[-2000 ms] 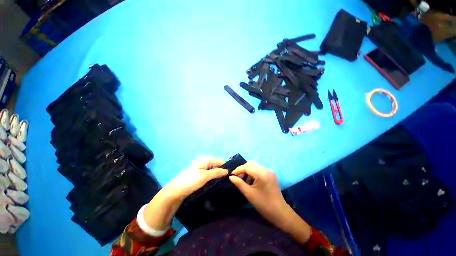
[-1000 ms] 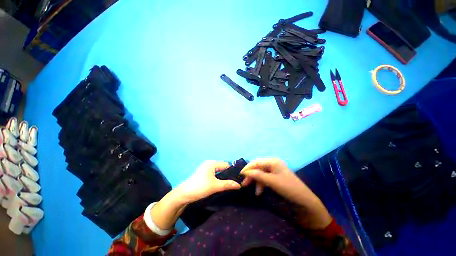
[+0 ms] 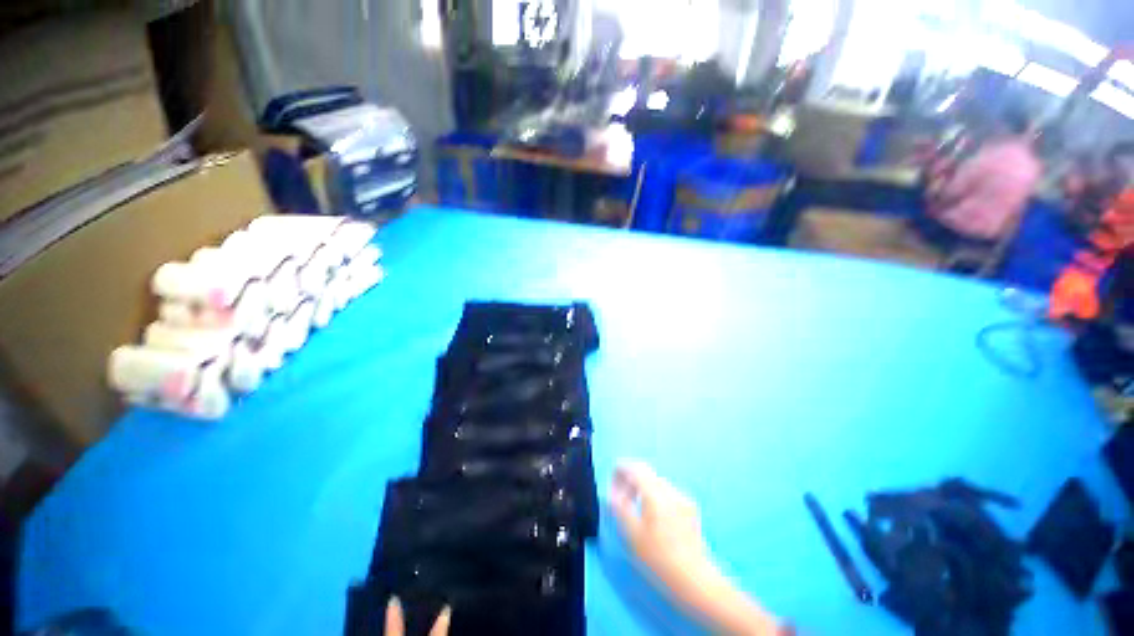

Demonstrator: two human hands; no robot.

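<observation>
Black zip pouches lie in an overlapping row in front of me, with small silver glints along their right side. Only the fingertips of my left hand show, apart, on the nearest pouch at the bottom edge; the rest is cut off. My right hand is just right of the row, above the blue table, blurred, with fingers loosely bent and nothing seen in it. Black straps lie in a tangled heap at the lower right, with a single strap to its left.
White rolled pieces are stacked at the table's left edge, beside a cardboard box. A flat black case lies right of the straps. Beyond the table are blue bins and a person in pink, blurred.
The view has swung up and left, showing the room. My hands have parted and left the pouch at my lap; the left is now on the pouch row, the right beside it.
</observation>
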